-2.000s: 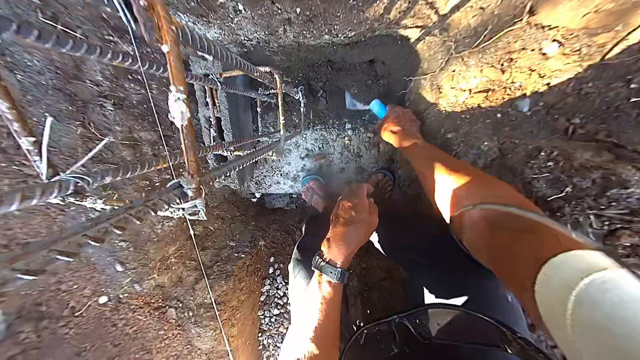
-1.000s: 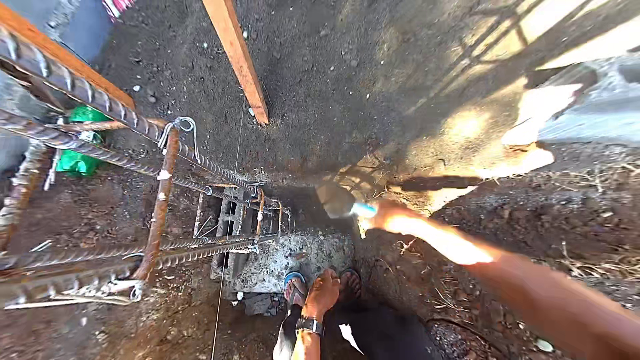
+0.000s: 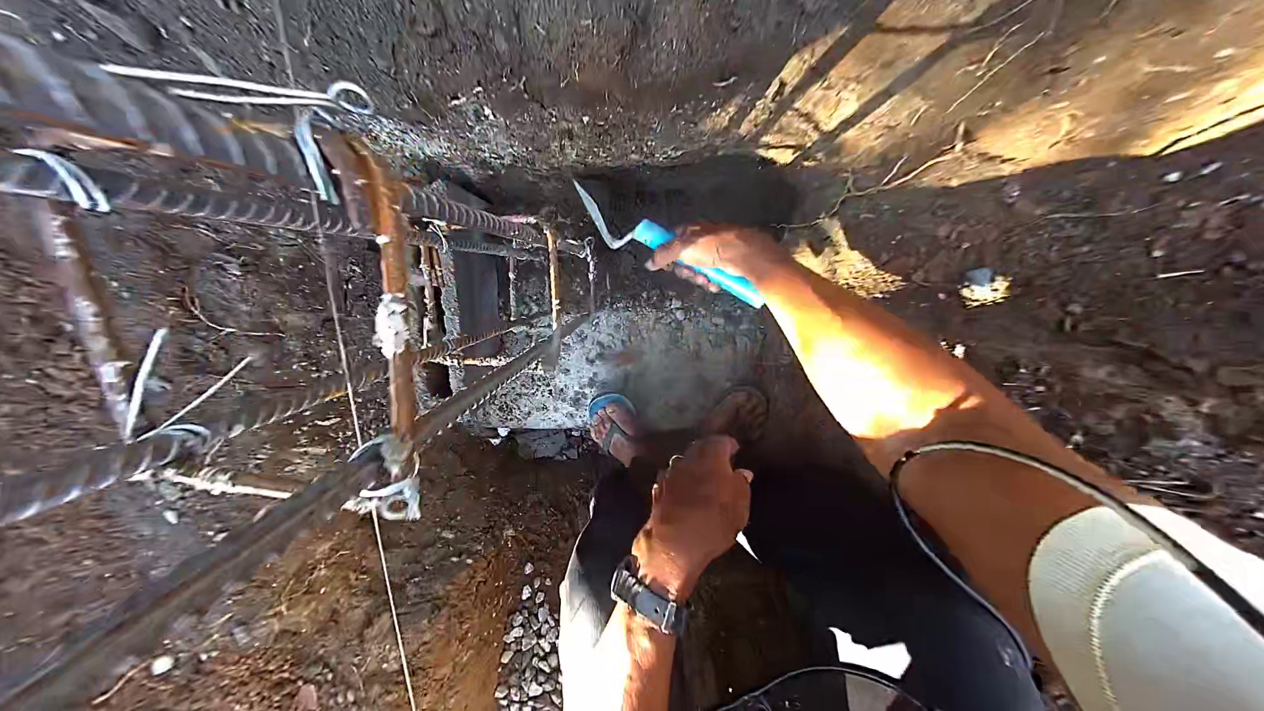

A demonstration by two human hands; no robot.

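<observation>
My right hand (image 3: 716, 257) is closed around the blue handle of a trowel (image 3: 604, 219), whose metal blade is seen nearly edge-on and points up and left, beside the rebar cage. My left hand (image 3: 696, 499), with a watch (image 3: 647, 595) on its wrist, rests near my knee, fingers curled; whether it holds anything is hidden. Below both hands lies a rough concrete footing (image 3: 652, 346), with my sandalled feet (image 3: 614, 420) at its near edge. The rebar cage (image 3: 395, 296), tied with wire, stands to the left of my hands.
A taut string (image 3: 346, 365) runs down past the cage. Wire ends (image 3: 148, 380) stick out from the bars at left. Gravel (image 3: 530, 642) lies at the bottom, and dirt walls of the trench (image 3: 1086, 286) rise to the right, with thin roots. A cord (image 3: 948, 553) hangs by my right arm.
The view has tipped back down from the wider ground seen a second ago. The trowel's blade now shows nearly edge-on, where its broader face showed before. The left hand remains near the knee.
</observation>
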